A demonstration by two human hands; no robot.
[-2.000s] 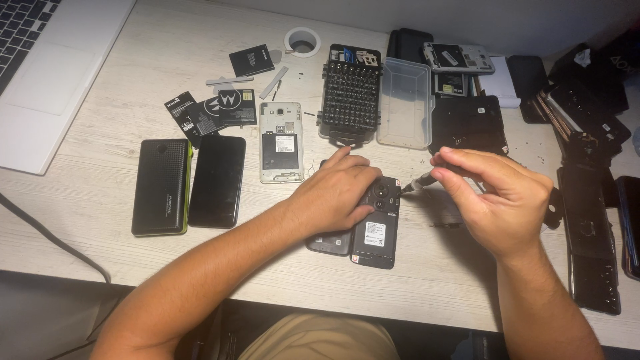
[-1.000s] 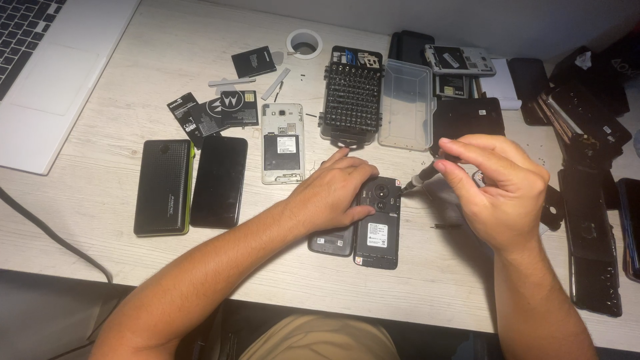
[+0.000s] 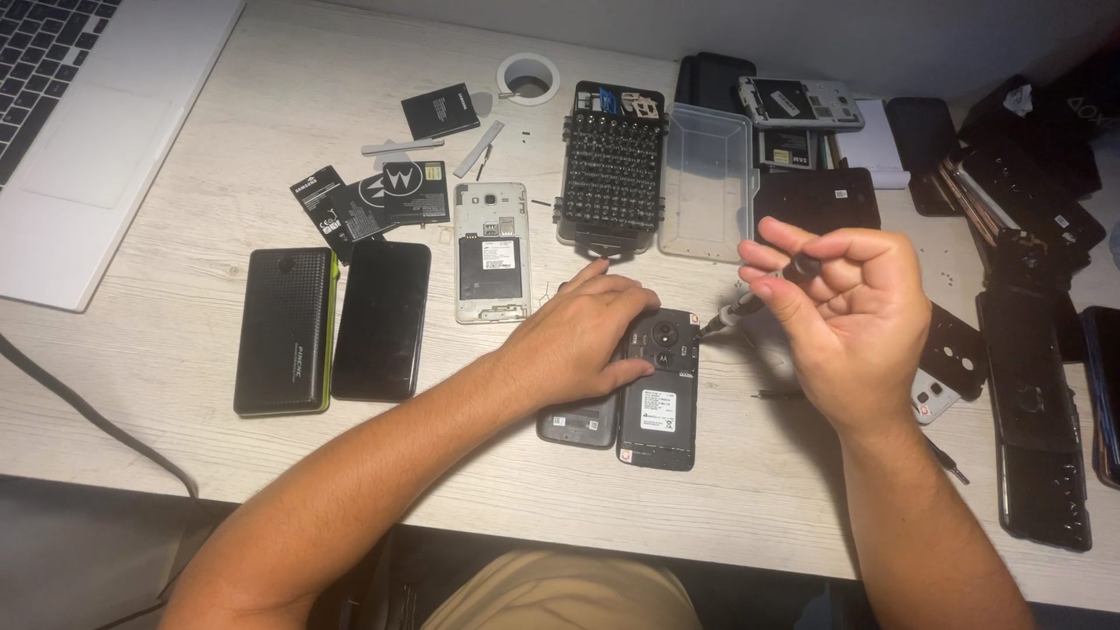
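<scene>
An opened black Motorola phone (image 3: 658, 420) lies on the table, its inner side with camera and white label facing up. My left hand (image 3: 582, 337) rests on its upper left part and over a dark phone back cover (image 3: 577, 424) beside it. My right hand (image 3: 840, 306) holds a precision screwdriver (image 3: 739, 311) by thumb and fingers. The screwdriver leans, its tip at the phone's upper right edge. Above stands a case of screwdriver bits (image 3: 612, 171), with its clear plastic lid (image 3: 707, 184) to the right. An opened white phone (image 3: 492, 254) lies left of the case.
A power bank (image 3: 284, 332), a black phone (image 3: 381, 322) and several batteries (image 3: 416, 192) lie to the left, near a laptop (image 3: 122, 131). A tape roll (image 3: 528, 79) is at the back. Stacked phone parts (image 3: 1032, 376) crowd the right, with tweezers (image 3: 948, 461) and small screws nearby.
The fingers of my right hand have spread and shifted on the screwdriver's handle. My left hand stays on the phone.
</scene>
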